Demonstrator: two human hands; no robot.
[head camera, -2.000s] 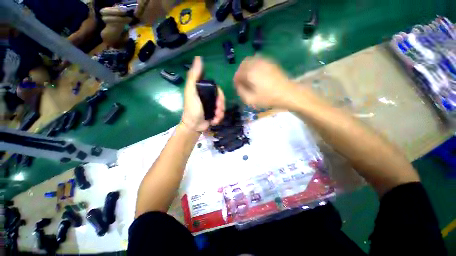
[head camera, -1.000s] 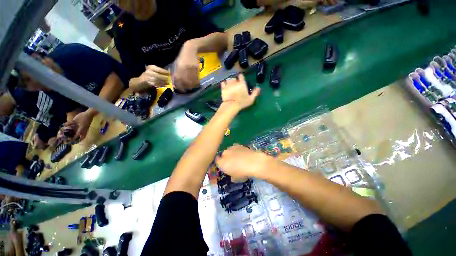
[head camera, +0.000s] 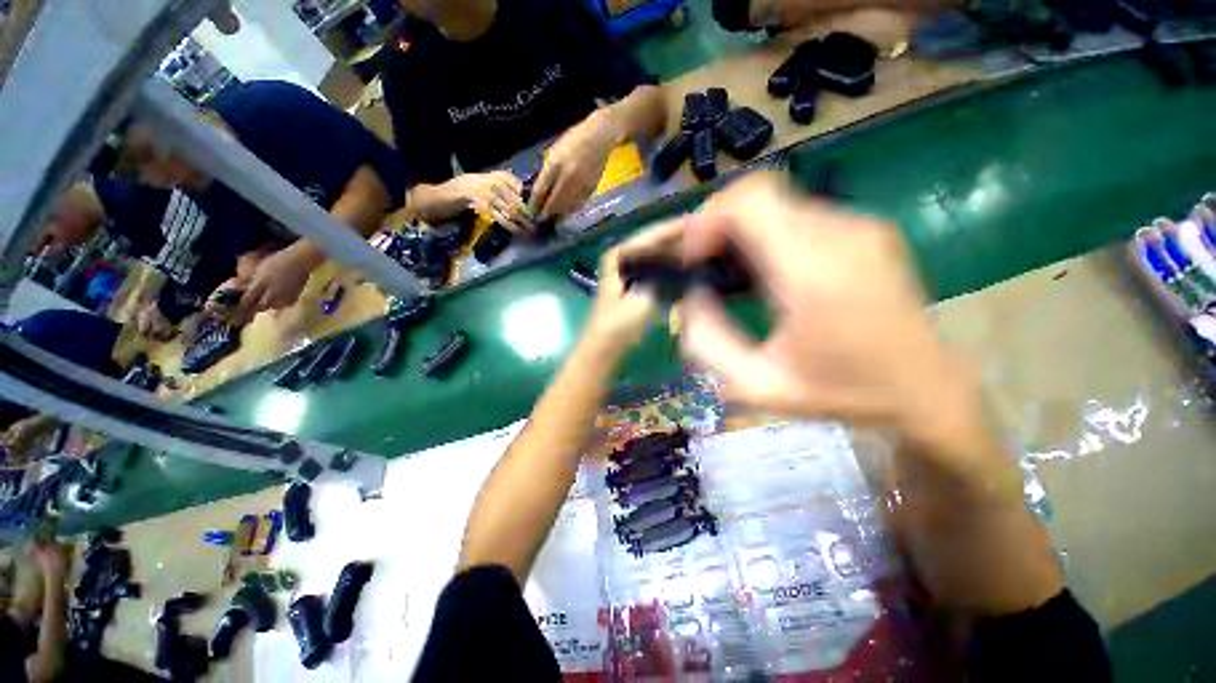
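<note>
My left hand (head camera: 638, 278) is raised over the near side of the belt and holds a black housing (head camera: 687, 276). My right hand (head camera: 814, 300) is blurred and close to the camera, with thumb and fingers around the right end of the same black piece. Whether that piece is one part or two is too blurred to tell. Below my hands, several narrow dark bracket pieces (head camera: 659, 496) lie in a row on the clear plastic sheet (head camera: 774, 547) over the white and red printed sheet.
A green belt (head camera: 534, 327) carries black housings (head camera: 444, 354). People (head camera: 514, 100) work opposite. Black parts (head camera: 350, 600) and small orange-brown and blue parts (head camera: 248, 535) lie at left. Stacked blue and white assemblies (head camera: 1174, 267) stand at right. A grey metal frame (head camera: 254, 180) crosses the upper left.
My left hand has drawn back from the belt's far side and now holds a black housing. My right hand has risen from the bracket row to meet it. The view has shifted.
</note>
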